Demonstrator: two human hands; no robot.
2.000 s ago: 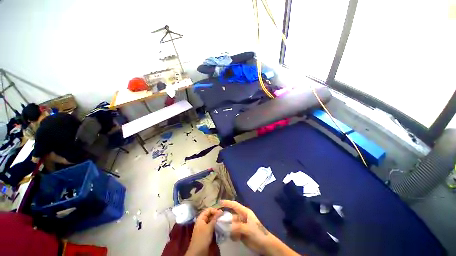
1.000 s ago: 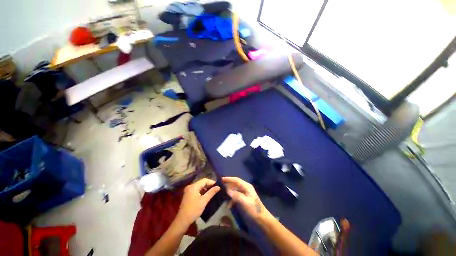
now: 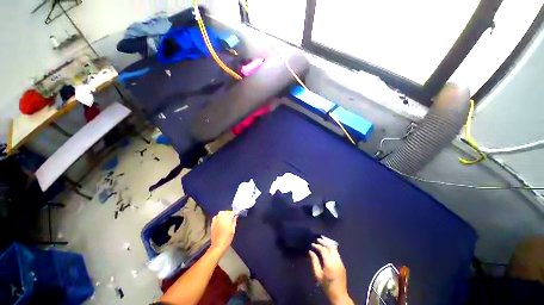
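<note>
Two small stacks of white pieces lie on the navy ironing table (image 3: pixel 382 214), the left one (image 3: pixel 246 195) and the right one (image 3: pixel 291 186). My left hand (image 3: pixel 223 230) has its fingers closed on the lower edge of the left stack; how many pieces it grips is hidden. A heap of dark cut pieces (image 3: pixel 289 223) lies beside them, with white bits (image 3: pixel 325 208) at its right. My right hand (image 3: pixel 329 269) is at the heap's lower right edge, fingers apart, fingertips at a small white bit. Whether they touch it is unclear.
A steam iron (image 3: pixel 386 286) stands at the table's near right edge. A blue crate with beige cloth (image 3: pixel 194 229) is beside the table's left edge, with dark red cloth (image 3: pixel 206 286) below. A padded pressing arm (image 3: pixel 253 98) lies beyond. A ribbed duct (image 3: pixel 432 131) is at right.
My hands were together over a dark piece at the table's left edge; now they are apart over the table, and the dark piece is out of them. The view has swung right.
</note>
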